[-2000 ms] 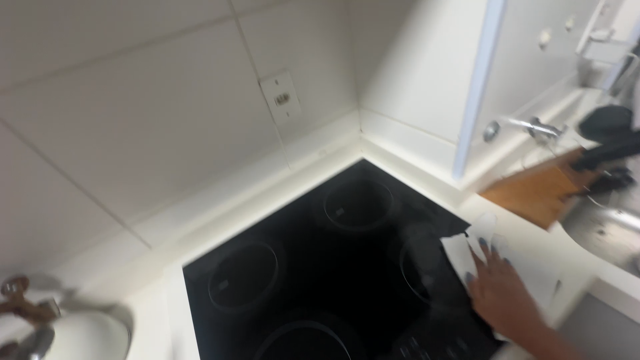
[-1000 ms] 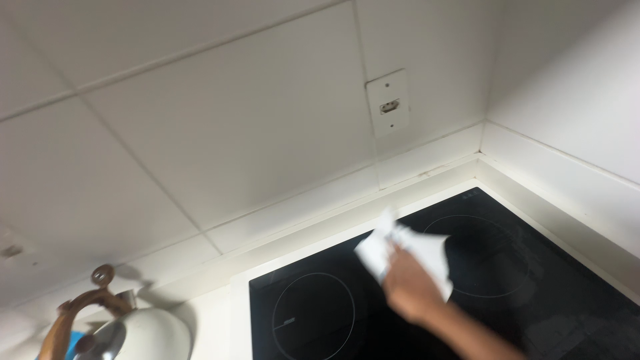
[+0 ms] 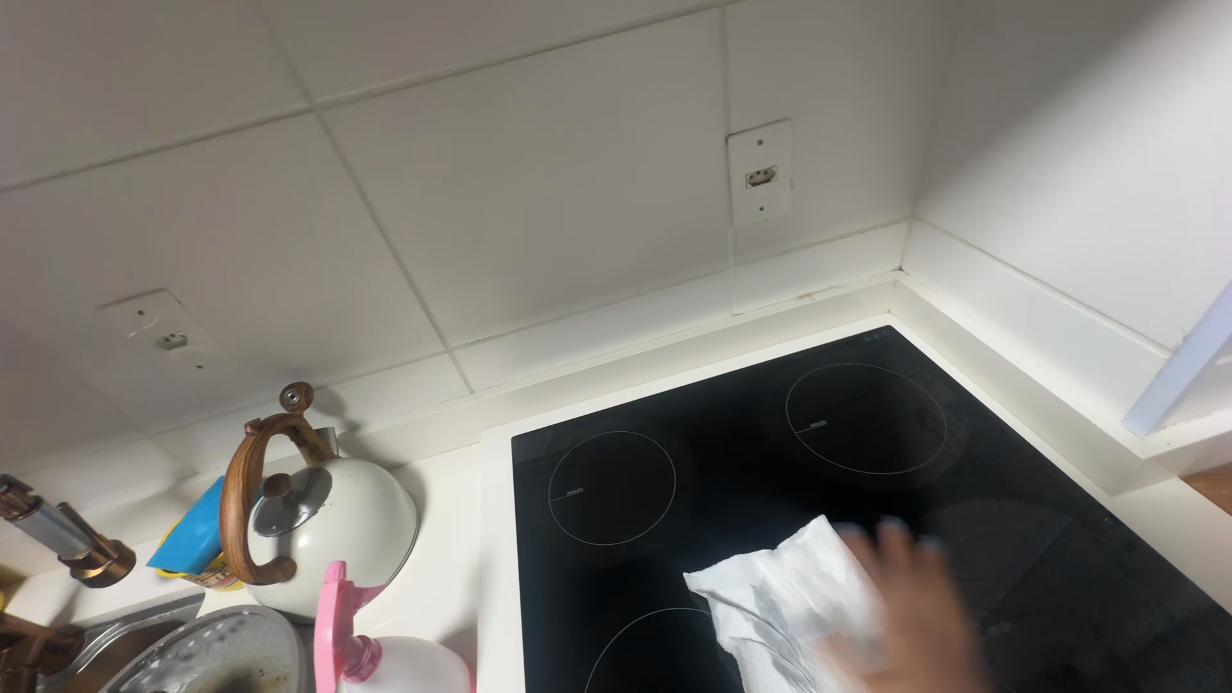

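Note:
A white paper towel [image 3: 784,602] lies crumpled over the front part of the black glass cooktop [image 3: 731,462]. My right hand [image 3: 910,606], blurred, is at the towel's right edge with its fingers spread and pointing toward the back wall. The thumb side overlaps the towel; whether the fingers grip it or only press on it cannot be made out. Thin circles mark the burners on the glass. My left hand is out of the picture.
Left of the cooktop stand a white kettle [image 3: 356,525] with a wooden handle and a pink-topped spray bottle [image 3: 342,626]. Farther left are a faucet [image 3: 72,539], a blue item [image 3: 197,529], a metal sink [image 3: 144,640] and a strainer-like vessel [image 3: 221,654]. Raised white ledges border the cooktop.
My right hand and the paper towel have moved from the cooktop's right edge to its back, then toward the front. The view has swung left, bringing in the spray bottle and faucet.

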